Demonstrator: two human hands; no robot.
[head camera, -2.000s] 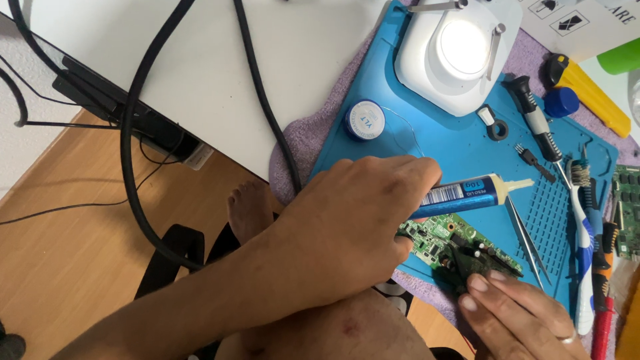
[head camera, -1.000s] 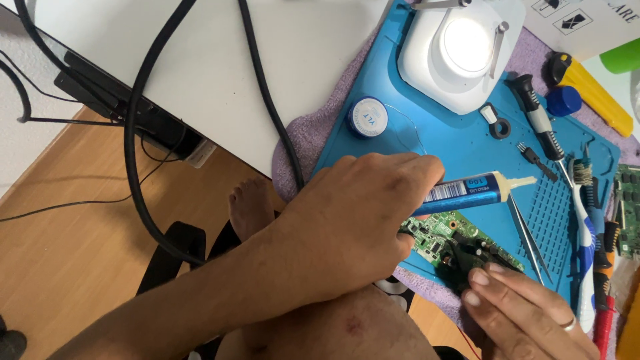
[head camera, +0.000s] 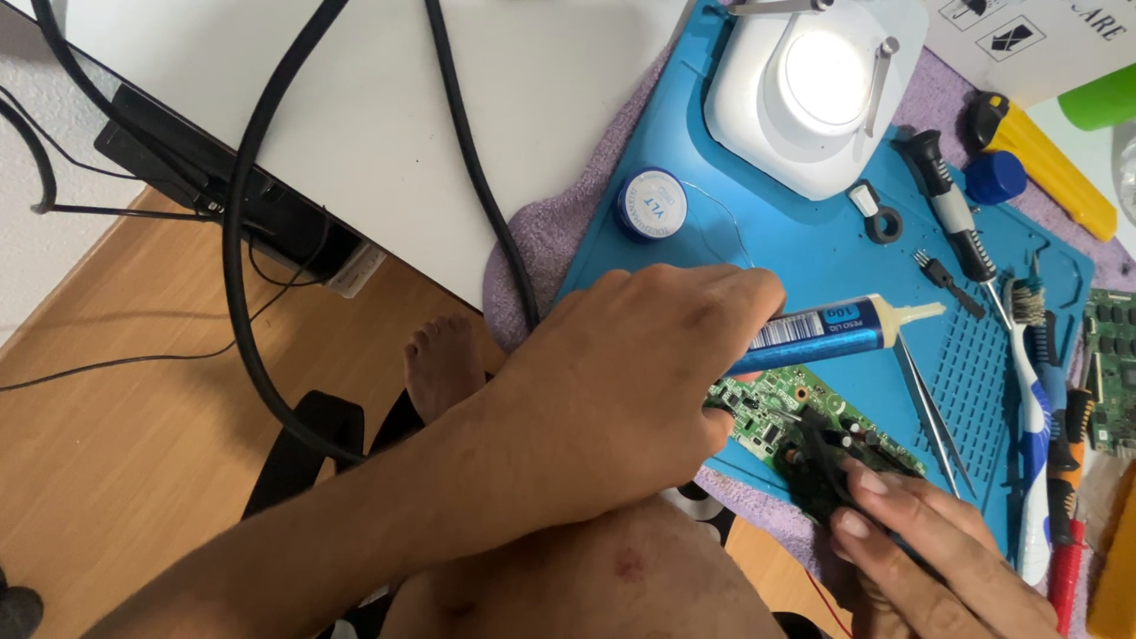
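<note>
My left hand (head camera: 657, 355) reaches across from the lower left and grips a blue tube (head camera: 812, 333) whose pale nozzle points right. Below the tube, a green circuit board (head camera: 763, 426) lies over the lower edge of the blue work mat (head camera: 799, 240), partly hidden by my hands. At the lower right, my right hand (head camera: 923, 541) holds a slim black tool (head camera: 825, 453), perhaps tweezers, with its thin tip over the board. Whether the tip touches the board cannot be told. Metal tweezers (head camera: 932, 413) lie just right of the board.
A lit white lamp (head camera: 825, 89) stands on the mat, with a round blue-and-white container (head camera: 653, 204) near it. At the right lie a screwdriver (head camera: 950, 204), toothbrush (head camera: 1034, 444), yellow cutter (head camera: 1056, 169) and another circuit board (head camera: 1114, 373). A black cable (head camera: 475, 160) crosses the white table.
My right hand and the black tool have shifted slightly over the board. My left hand keeps its grip on the blue tube, almost unmoved.
</note>
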